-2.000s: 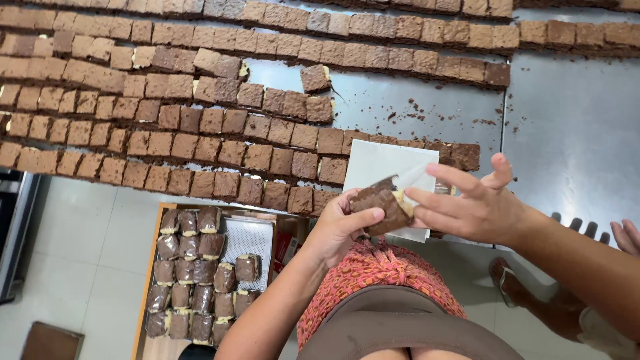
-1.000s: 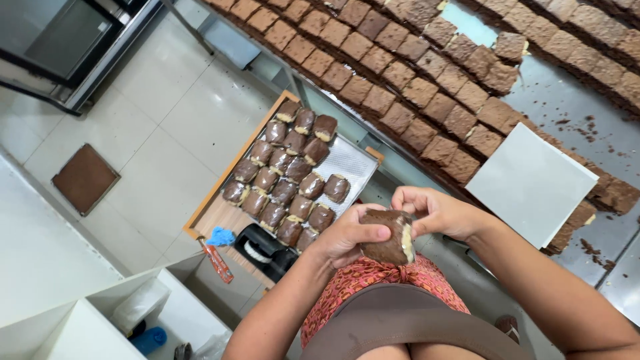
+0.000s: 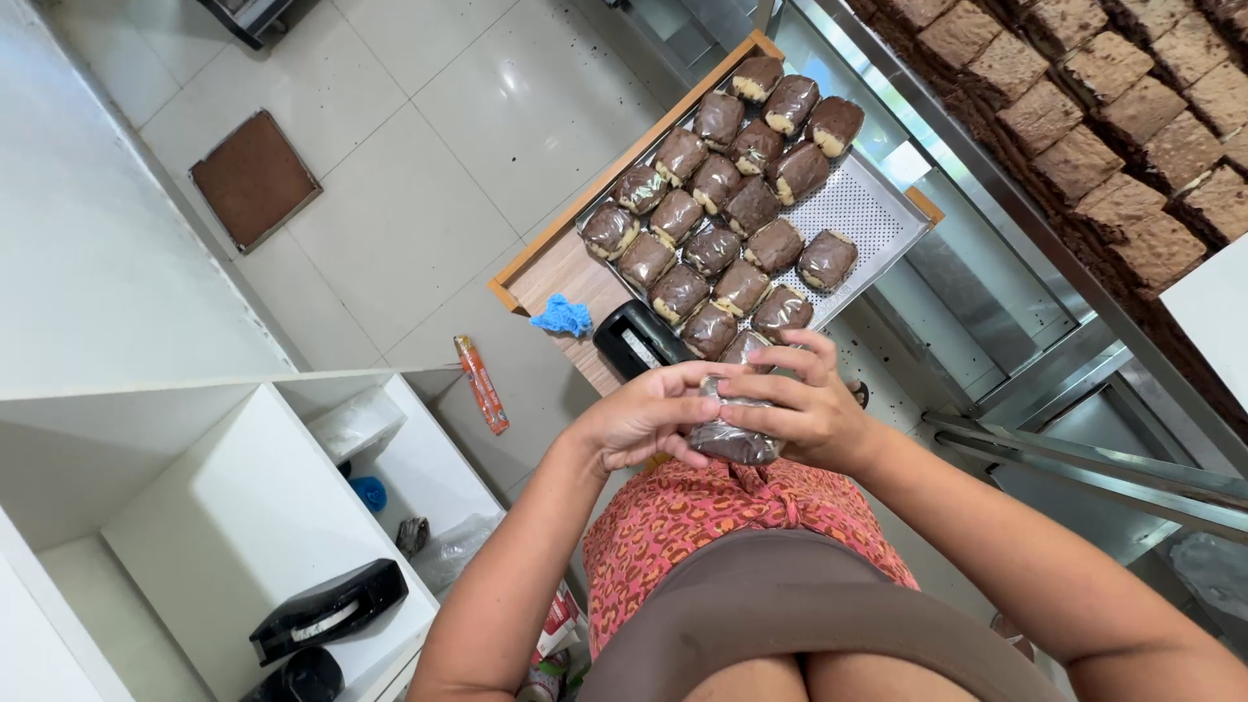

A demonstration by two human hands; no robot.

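Both of my hands hold a chocolate cake square in clear plastic wrap (image 3: pixel 736 441) in front of my waist. My left hand (image 3: pixel 655 414) grips its left side, and the fingers of my right hand (image 3: pixel 804 405) lie over its top and right side. Just beyond them, a perforated metal tray (image 3: pixel 863 219) bears several rows of wrapped cakes with a pale filling. A black tape dispenser (image 3: pixel 639 336) sits by the tray's near left corner, with a crumpled blue wrapper or cloth (image 3: pixel 563 316) beside it.
Rows of unwrapped cake squares (image 3: pixel 1077 161) cover the metal table at upper right, with a white sheet (image 3: pixel 1214 312) at its edge. White shelving (image 3: pixel 195 468) at lower left holds another black dispenser (image 3: pixel 331 614). A brown square mat or tray (image 3: pixel 255 181) and an orange packet (image 3: pixel 481 384) lie lower down.
The view has swung left, toward the tray of wrapped cakes. The cake in my hands, its brown surface bare-looking a second ago, now has shiny clear wrap around it.
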